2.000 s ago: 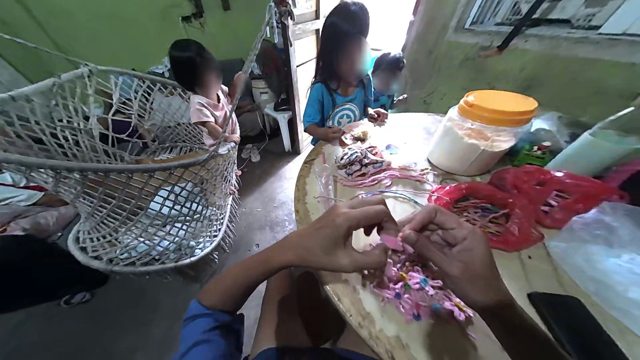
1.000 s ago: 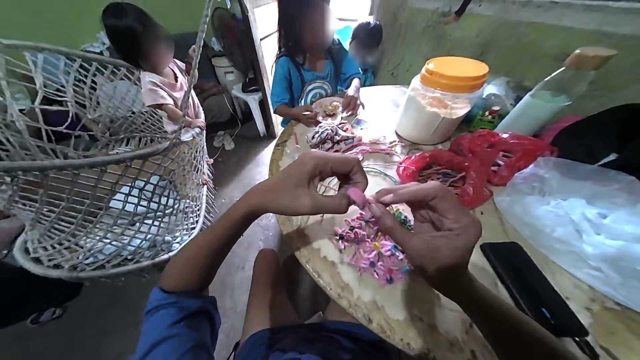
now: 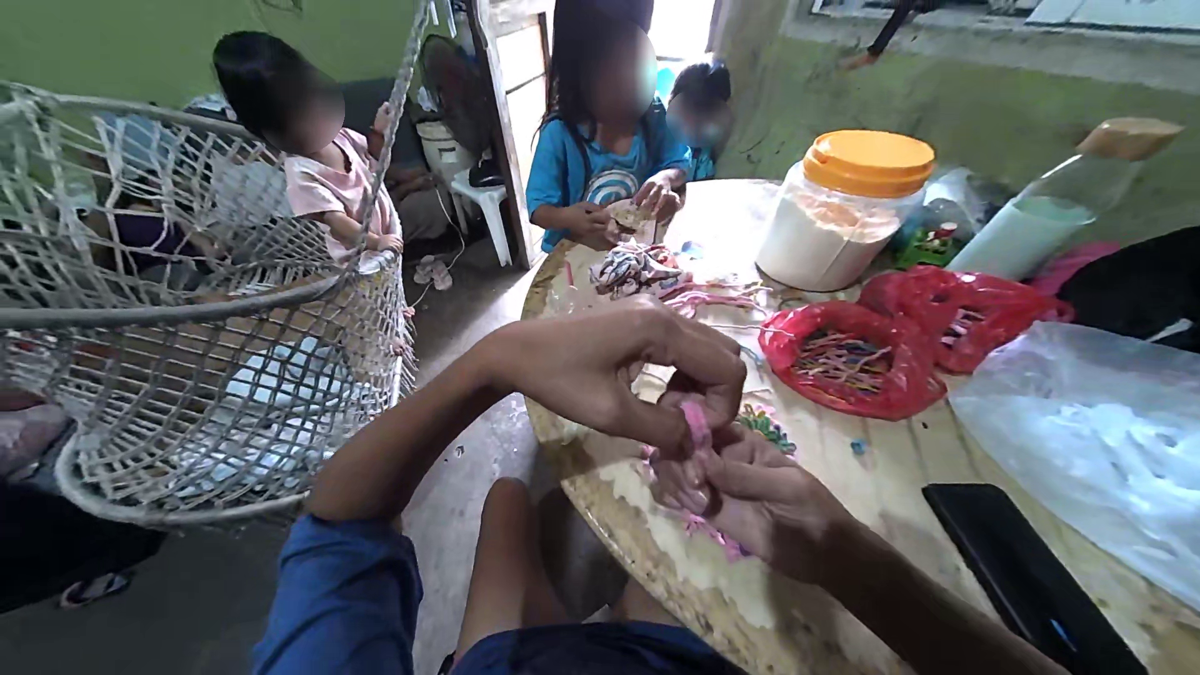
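Note:
Between its thumb and fingers, my left hand (image 3: 619,375) pinches a pink strip (image 3: 696,424), bent into a loop. My right hand (image 3: 759,492) grips the lower end of the same strip, its fingertips touching those of my left. Beneath both hands, partly hidden, pink pieces (image 3: 717,536) lie on the wooden table (image 3: 647,572). A green beaded or looped piece (image 3: 769,429) shows just behind my right hand. Farther back are pink strands (image 3: 717,298) and a bundle of mixed-colour strands (image 3: 633,270).
Red plastic bags (image 3: 848,398) hold coloured strips. Behind stand an orange-lidded jar (image 3: 834,225) of powder and a tilted bottle (image 3: 1031,230). A black phone (image 3: 1022,572) and clear plastic bag (image 3: 1106,450) lie right. A hanging net crib (image 3: 234,309) is left; several people are nearby.
Two seconds ago the pink pieces showed more fully; now my hands cover most of them. Both hands stay together at the pink strip. The view has shifted somewhat.

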